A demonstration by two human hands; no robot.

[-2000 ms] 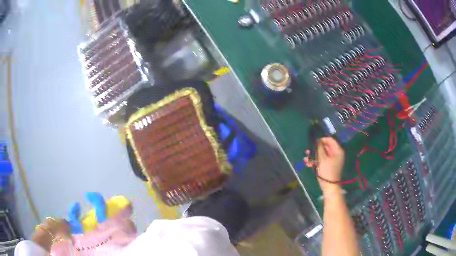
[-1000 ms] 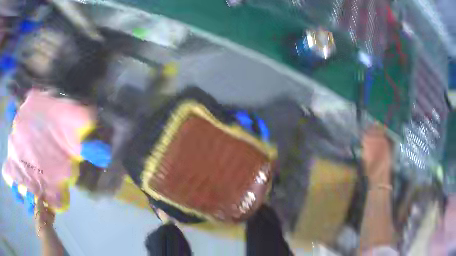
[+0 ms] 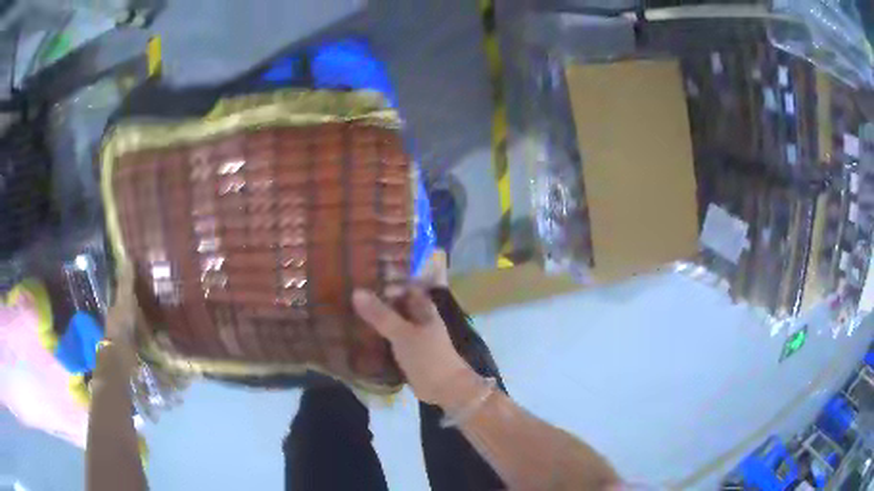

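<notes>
The red-brown beaded seat mat (image 3: 259, 240) with a gold frilled edge lies on the black chair seat in front of me. My right hand (image 3: 407, 336) holds its near right corner, thumb on top of the tiles and the other fingers partly hidden. My left hand (image 3: 121, 312) is at the mat's near left edge, blurred, and its finger closure is unclear. The pink cushion (image 3: 34, 369) with yellow border and blue tab is at the far left, beside my left forearm.
A brown cardboard sheet (image 3: 634, 163) stands among stacked trays (image 3: 767, 173) on the right. Yellow-black floor tape (image 3: 498, 144) runs beyond the chair. My dark-clothed legs are below the mat. Blue items (image 3: 776, 465) show at the lower right.
The view has turned away from the green bench and closer to the chair. My right hand has come onto the mat. My left hand has left the pink cushion and moved to the mat's edge.
</notes>
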